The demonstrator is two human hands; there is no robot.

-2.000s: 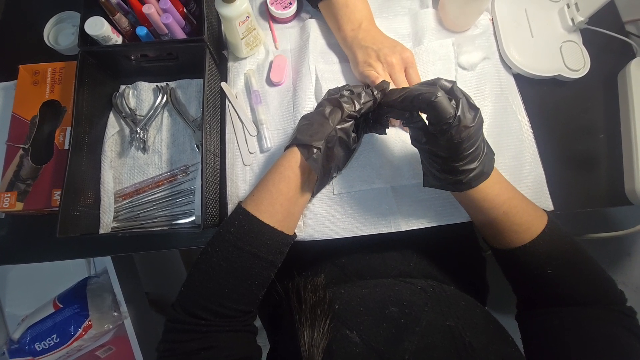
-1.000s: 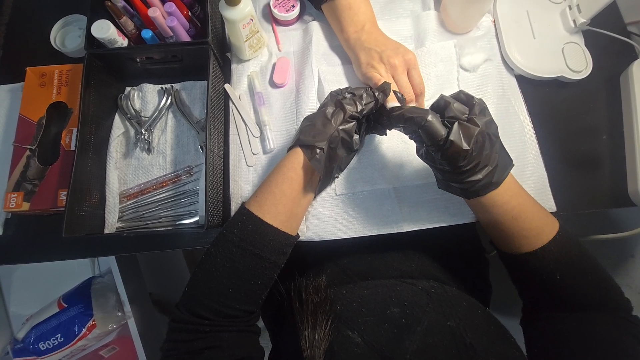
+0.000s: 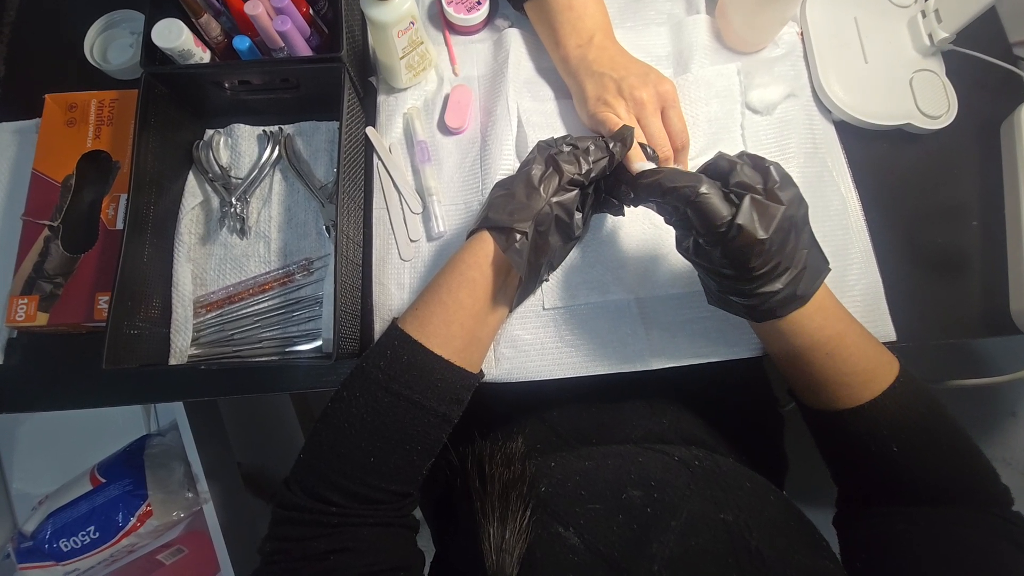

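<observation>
My left hand (image 3: 552, 204), in a loose black disposable glove, pinches a finger of another person's hand (image 3: 628, 96), which reaches in from the top. My right hand (image 3: 740, 228), gloved alike, has its fingertips at the same finger from the right; whether it holds a small tool there is hidden. A bit of white shows at the fingertip between the gloves. Beneath the hands lies a white paper towel (image 3: 608, 336). Left of them rest thin white nail files (image 3: 394, 204), a clear cuticle-oil-type pen (image 3: 426, 172) and a small pink nail buffer (image 3: 458, 109).
A black mesh tray (image 3: 348, 240) holds metal cuticle nippers (image 3: 234, 180) and several slim metal tools (image 3: 260, 324). Beside it lies a glove box (image 3: 84, 208). A lotion bottle (image 3: 400, 48) and pink jar (image 3: 466, 12) stand at the top, a white lamp base (image 3: 876, 64) at right.
My gloved hands stay at the other person's hand with only small shifts. The fingers of that hand now show more between my gloves than two seconds ago.
</observation>
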